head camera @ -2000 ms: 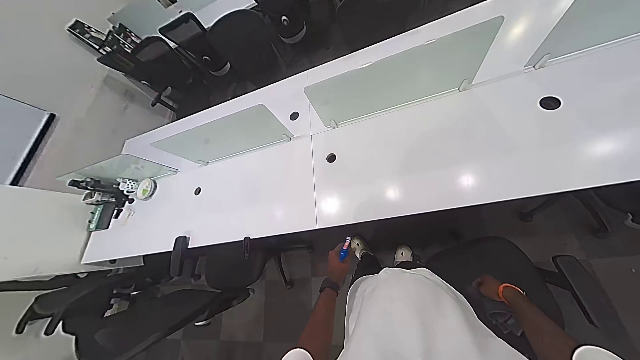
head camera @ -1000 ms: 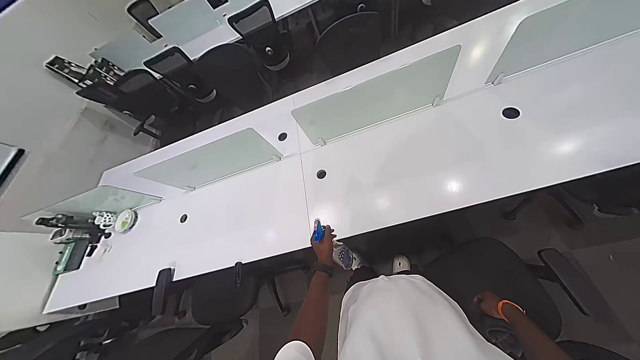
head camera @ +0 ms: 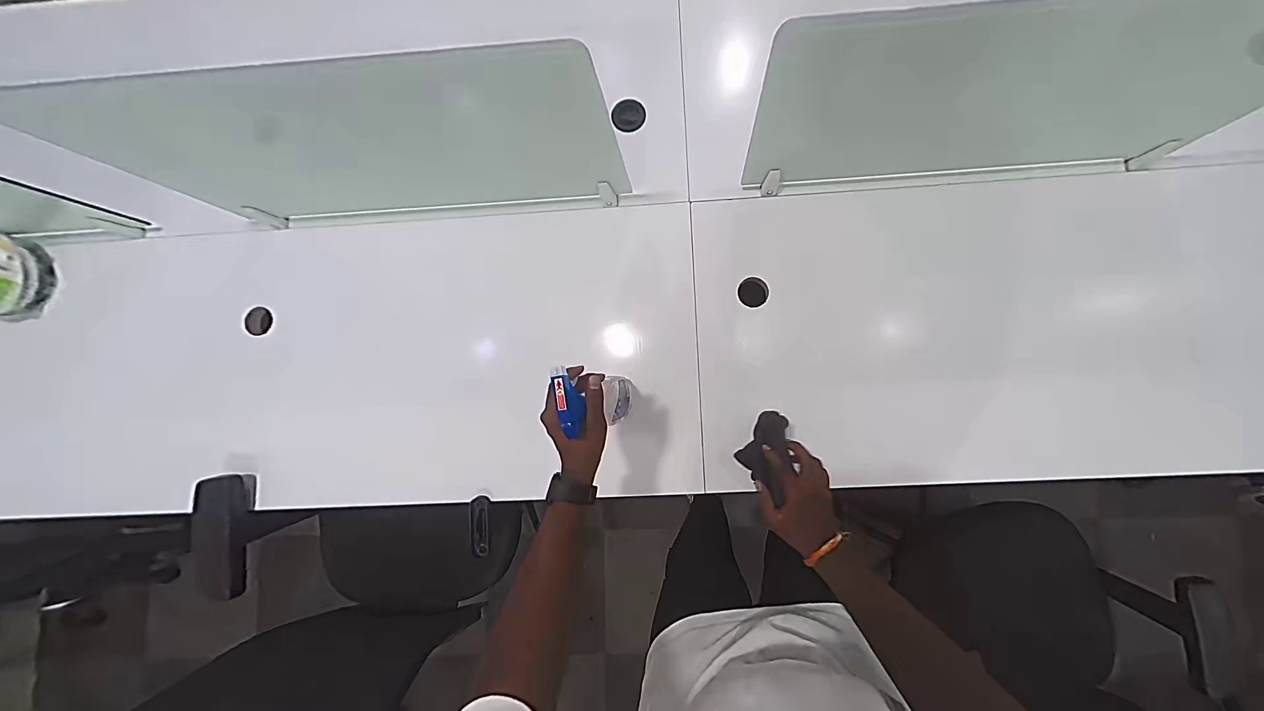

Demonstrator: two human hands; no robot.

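Note:
My left hand (head camera: 581,425), with a dark watch on its wrist, grips a small blue bottle (head camera: 568,405) with a clear top and a red and white label, over the white desk (head camera: 444,415). Touching or just beside its fingers is a clear, rounded object (head camera: 617,399) whose kind I cannot tell. My right hand (head camera: 798,489), an orange band at its wrist, holds a crumpled black cloth (head camera: 770,449) at the desk's front edge, right of the seam.
Frosted glass dividers (head camera: 444,138) stand along the back of the desk. Round cable holes (head camera: 752,292) pierce the top. A green and white roundish item (head camera: 25,278) sits at the far left. Black chairs (head camera: 1002,592) stand along the front edge.
My right hand has come from beside the chair up to the desk, the black cloth now showing in it. The left hand still holds the blue bottle, now over the desk. The view has moved closer.

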